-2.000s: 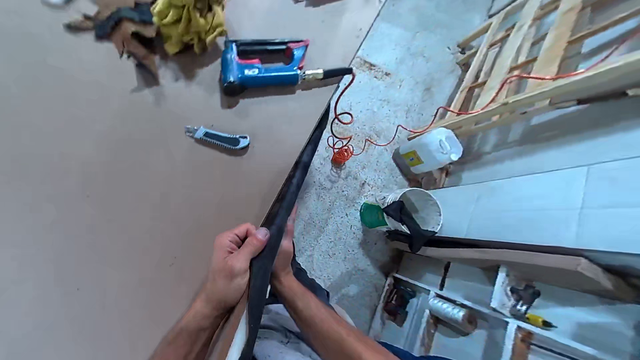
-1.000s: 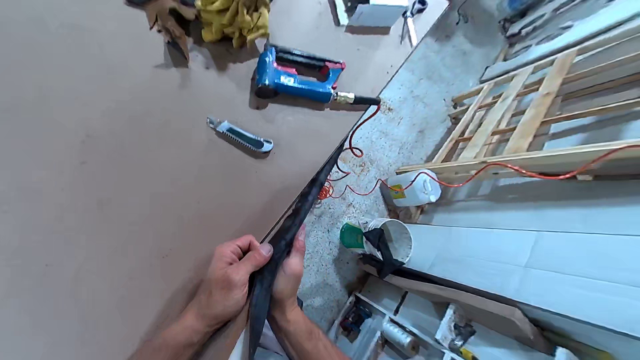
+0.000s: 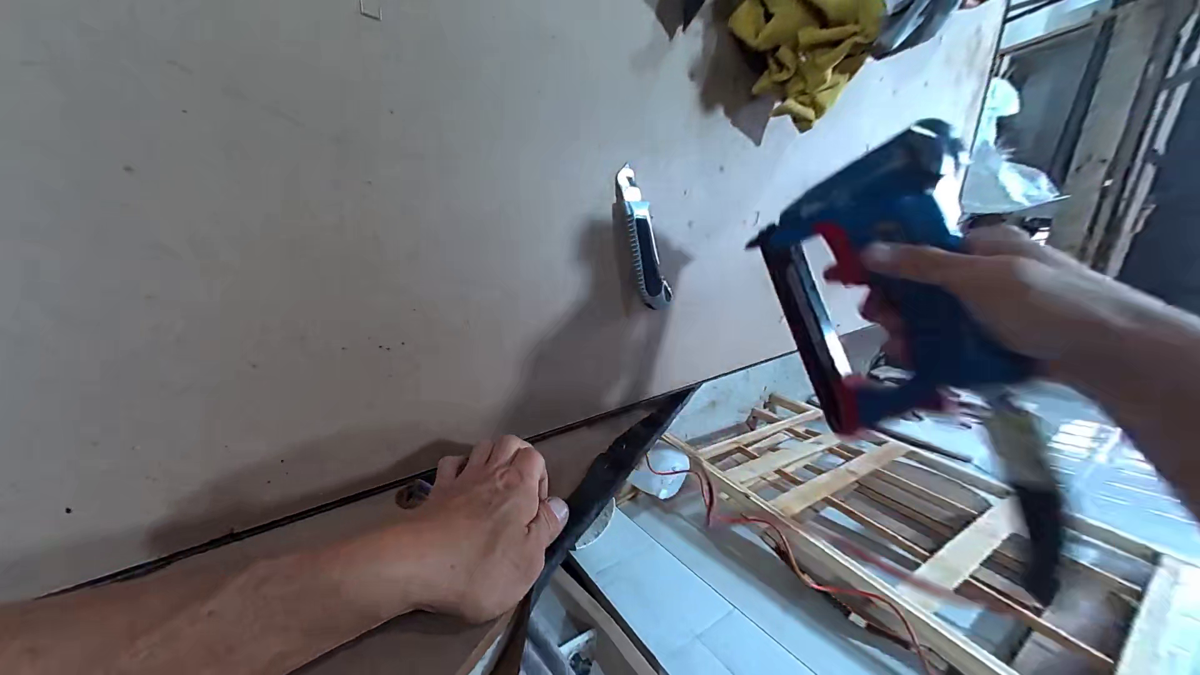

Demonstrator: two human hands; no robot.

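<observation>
My right hand [image 3: 994, 291] is wrapped around the handle of a blue pneumatic stapler [image 3: 891, 234], held up above the board's edge and slightly blurred. The left hand [image 3: 497, 530] grips a strip of black material [image 3: 614, 469] along the edge, its thumb pressing on the strip. A utility knife [image 3: 643, 239] lies on the flat, pale brown board [image 3: 281, 234], between the two hands and farther up. Behind it rests a crumpled yellow cloth or leather piece [image 3: 811, 52].
Below the edge, to the right, lies a slatted wooden frame [image 3: 844, 487], with a red air hose [image 3: 797, 562] running over it. A white plastic jug [image 3: 662, 472] stands on the floor. Dark scraps lie beside the yellow piece.
The blue stapler, which lay on the board a second ago, is now raised in my right hand. That hand has let go of the black strip. The view has turned strongly.
</observation>
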